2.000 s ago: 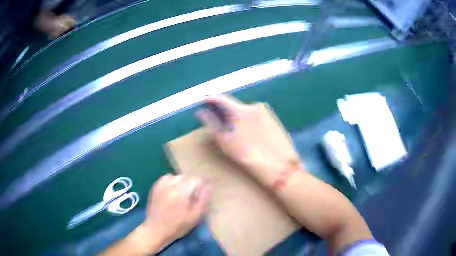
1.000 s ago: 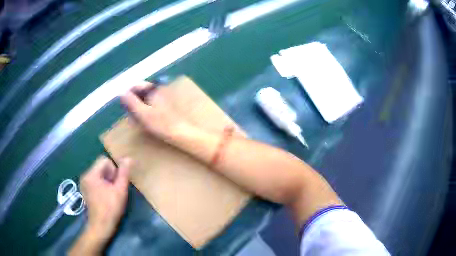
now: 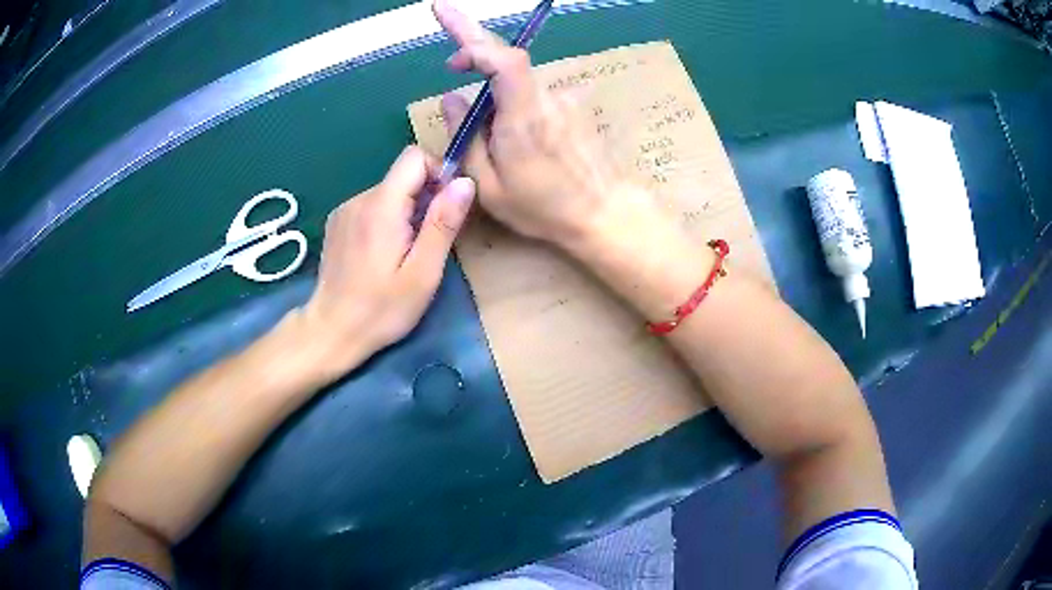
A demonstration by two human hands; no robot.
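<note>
A tan cardboard sheet (image 3: 611, 357) with handwritten lines lies on the green surface in front of me. A dark pen (image 3: 496, 98) is held above its upper left corner. My left hand (image 3: 387, 248) grips the lower end of the pen between thumb and fingers. My right hand (image 3: 536, 156) lies over the cardboard, with the pen between its thumb and fingers and some fingers spread out. Its palm side is hidden. A red bracelet is on the right wrist.
White-handled scissors (image 3: 237, 251) lie at the left. A white nozzle bottle (image 3: 841, 236) and a white card stack (image 3: 937, 213) lie at the right. A thin ring (image 3: 438, 388) lies below my left hand. A small pale oval object (image 3: 83, 463) and a blue object (image 3: 9, 501) are far left. A metal rail (image 3: 277, 81) runs behind.
My hands have come together at the pen, which now shows clearly. The view has shifted, so the ring and the pale and blue objects now show. The writing on the cardboard is now visible.
</note>
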